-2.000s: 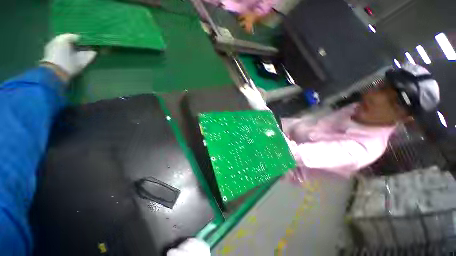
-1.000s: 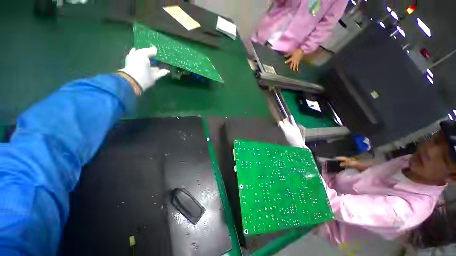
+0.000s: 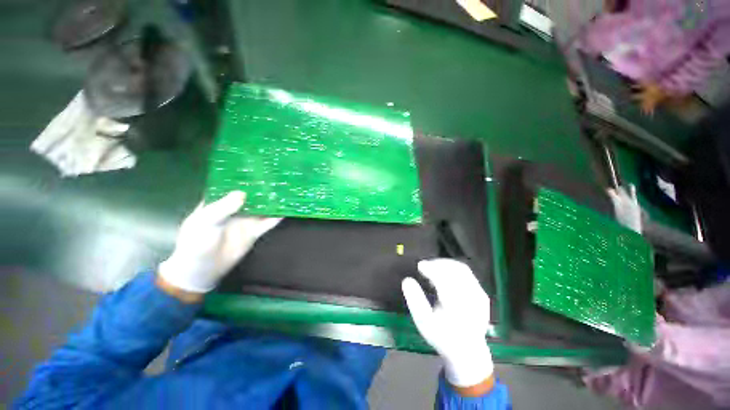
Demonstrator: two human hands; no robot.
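A green printed circuit board (image 3: 320,156) is tilted over the black foam pad (image 3: 336,260), solder dots facing up. My left hand (image 3: 210,240), in a white glove, grips its lower left edge. My right hand (image 3: 455,316), also gloved, is over the right part of the pad, fingers apart, holding nothing. A black brush (image 3: 451,239) lies on the pad just beyond my right fingertips, slightly blurred.
A second green board (image 3: 592,268) stands over the right pad, with a gloved hand (image 3: 627,208) of a person in pink beside it. A round metal pot (image 3: 138,80) and white cloth (image 3: 84,140) are at left. Paper slips (image 3: 478,9) lie at the far side.
My left hand has brought the board from the far side of the bench to over the black pad. My right hand has come into view near the brush. The view has shifted left.
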